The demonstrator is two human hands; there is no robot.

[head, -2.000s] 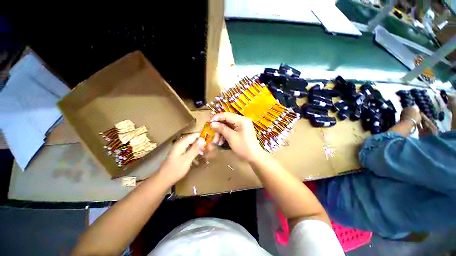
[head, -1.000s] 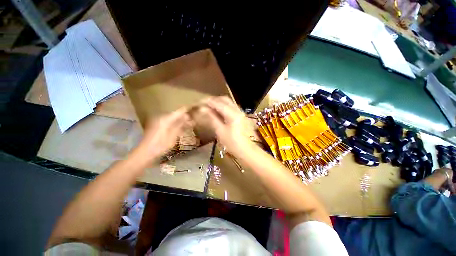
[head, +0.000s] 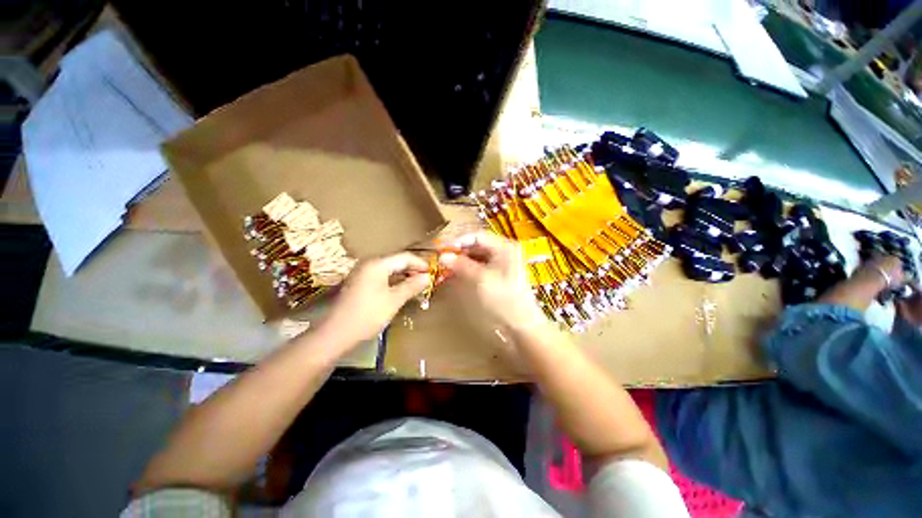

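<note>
A small orange flexible printed circuit piece point(head: 436, 265) is held between my two hands, over the cardboard just right of the tray. My left hand point(head: 379, 288) pinches its left side with thumb and fingertips. My right hand point(head: 492, 275) pinches its right side; the fingers hide much of it. Separated beige-and-brown pieces point(head: 310, 239) lie overlapping in the lower part of the cardboard tray point(head: 349, 132). A fanned stack of orange sheets point(head: 581, 218) lies to the right of my right hand.
Black plastic housings point(head: 708, 235) are heaped beyond the orange stack. A large dark carton point(head: 404, 61) stands behind the tray. White paper sheets point(head: 96, 137) lie at left. Small pale scraps point(head: 707, 316) dot the cardboard cover. A neighbour's denim sleeve point(head: 824, 349) is at right, above a pink-red stool point(head: 708, 498).
My hands have come back from over the tray to the cardboard beside it and now hold an orange piece. More pieces lie in the tray than two seconds ago. The view has shifted.
</note>
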